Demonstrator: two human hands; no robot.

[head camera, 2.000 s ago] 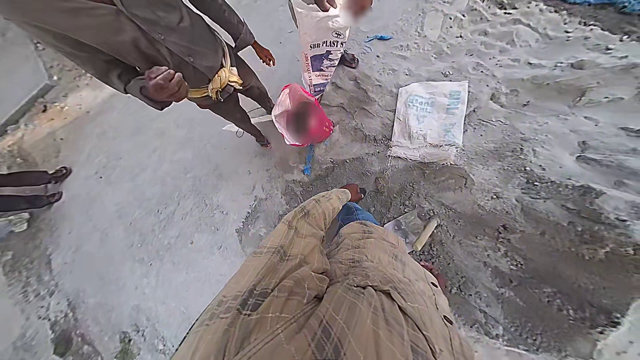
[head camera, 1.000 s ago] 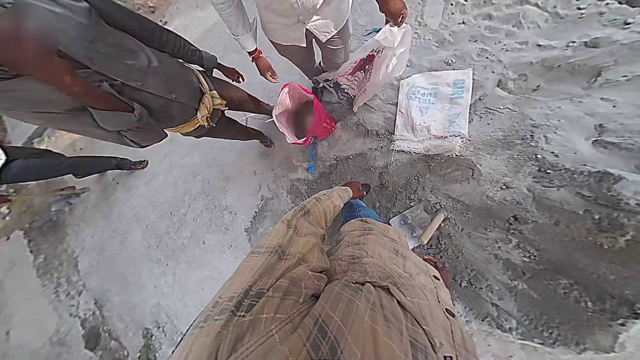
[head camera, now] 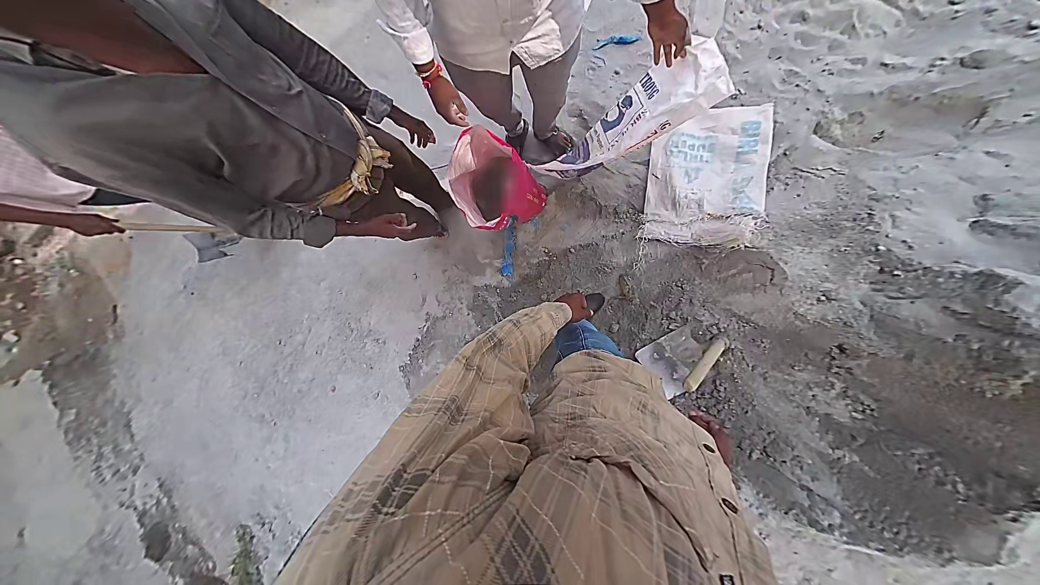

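Note:
My left hand [head camera: 577, 305] is at the end of a plaid sleeve, over the knee of blue jeans. A small dark object [head camera: 595, 302] touches its fingers; whether it is held or is a shoe tip is unclear. To the right, a steel plastering trowel [head camera: 670, 357] with a pale handle [head camera: 706, 365] lies on the grey ground. Just below it, a bit of skin shows beside the buttoned shirt edge; I cannot tell whether this is my right hand or a foot. Beyond my left hand stands a pink sack [head camera: 532, 195], its mouth open and its inside blurred.
A person in white grips a printed white sack [head camera: 634, 122] beside the pink one. A flat white sack [head camera: 711, 166] lies right of it. A person in grey leans in from the left; behind, another person's hand holds a long-handled tool [head camera: 166, 227]. Uneven grey powdery material spreads at right.
The printed sack, upright two seconds ago, now slants up to the right in the other person's hand. The person in grey reaches lower toward the pink sack. My left hand stays near the knee.

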